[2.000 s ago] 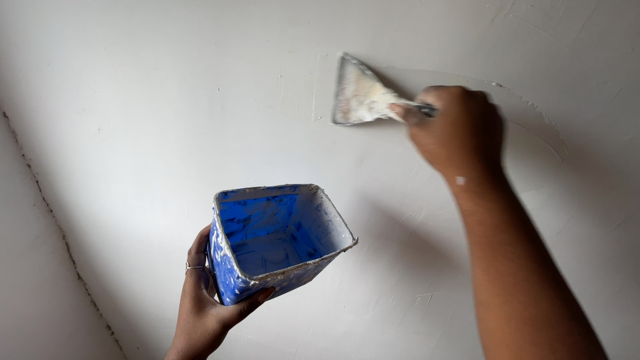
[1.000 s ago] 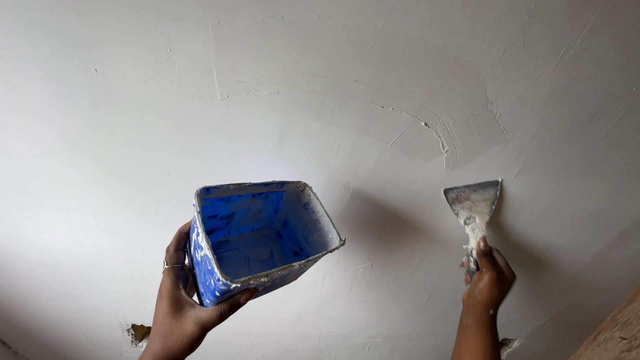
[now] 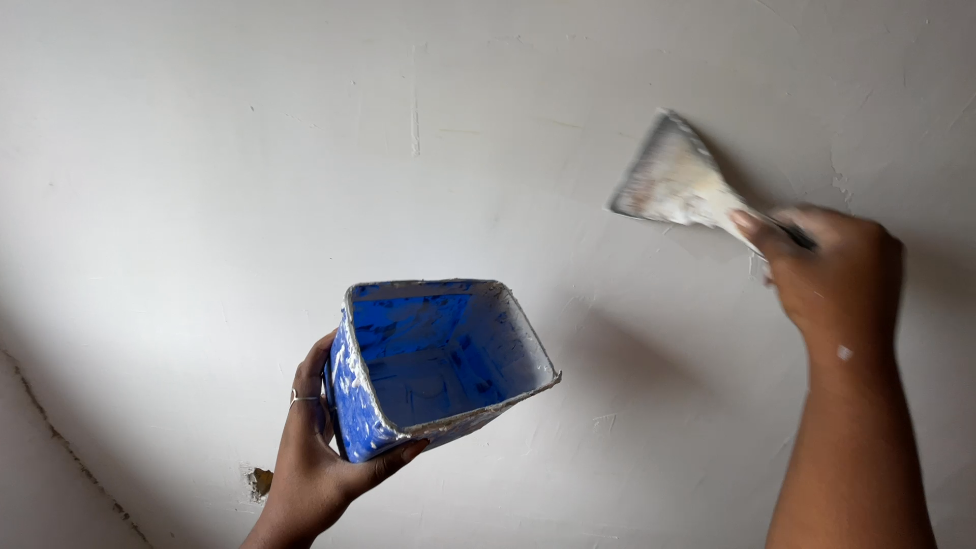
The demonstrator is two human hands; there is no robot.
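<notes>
My left hand point(image 3: 328, 457) grips a blue plastic container point(image 3: 358, 412) from below and the left side, its mouth tilted toward me. White compound is smeared on its rim and outer walls, with a thin film inside. A ring is on one finger. Up and to the right, my right hand point(image 3: 839, 267) is closed around the handle of a putty knife point(image 3: 679, 179), whose wide blade points up-left at the wall. White filler coats the blade, which is blurred. Whether the whole blade edge touches the wall cannot be told.
A white plastered wall point(image 3: 229, 191) fills the view, with ridges and scratches. A chipped hole point(image 3: 261, 482) shows beside my left wrist. A rough crack point(image 3: 69, 450) runs down the lower left, along what looks like a corner.
My right hand has swung the putty knife up from the lower right, its blade turning from upward to up-left. The curved ridge of filler seen a second ago has been smoothed away.
</notes>
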